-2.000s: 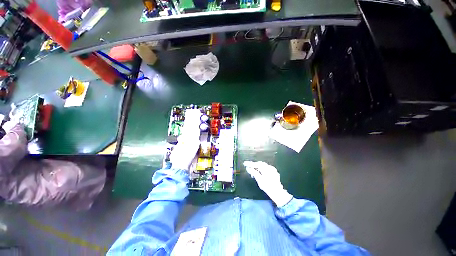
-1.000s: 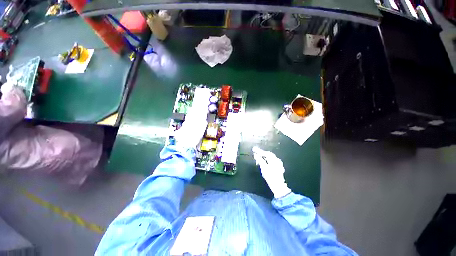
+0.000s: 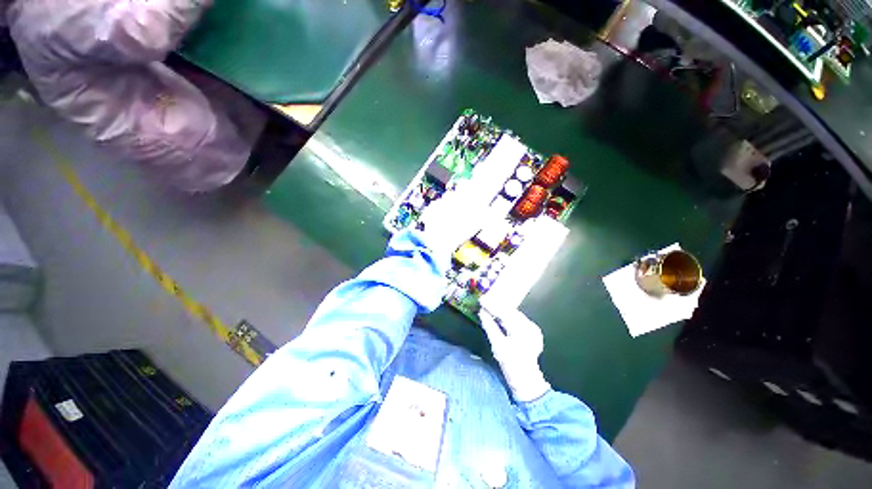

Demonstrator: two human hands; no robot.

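Note:
The green power supply board [image 3: 463, 164] lies tilted on the bench mat, with orange-red coils [image 3: 533, 201], a yellow transformer [image 3: 471, 253] and pale heatsinks [image 3: 531, 265]. My left hand [image 3: 447, 227], in a white glove, rests on the board's left side; its fingers blend with a white heatsink, so their hold is hidden. My right hand [image 3: 517, 350], also gloved, is at the board's near right corner, its fingers pinched on a thin tool, barely visible. A metal cup [image 3: 675, 273] with amber liquid stands on white paper [image 3: 639, 310] to the right.
A crumpled white wipe [image 3: 562, 73] lies at the back of the bench. Black totes [image 3: 784, 287] stand at the right, and more black totes [image 3: 115, 406] are at lower left. A shelf edge [image 3: 794, 88] crosses the upper right. A person in pink [image 3: 143, 100] is at upper left.
The view has turned, so the bench appears rotated clockwise. My right hand has moved in from beside the board to its near right corner. My left hand stays on the board.

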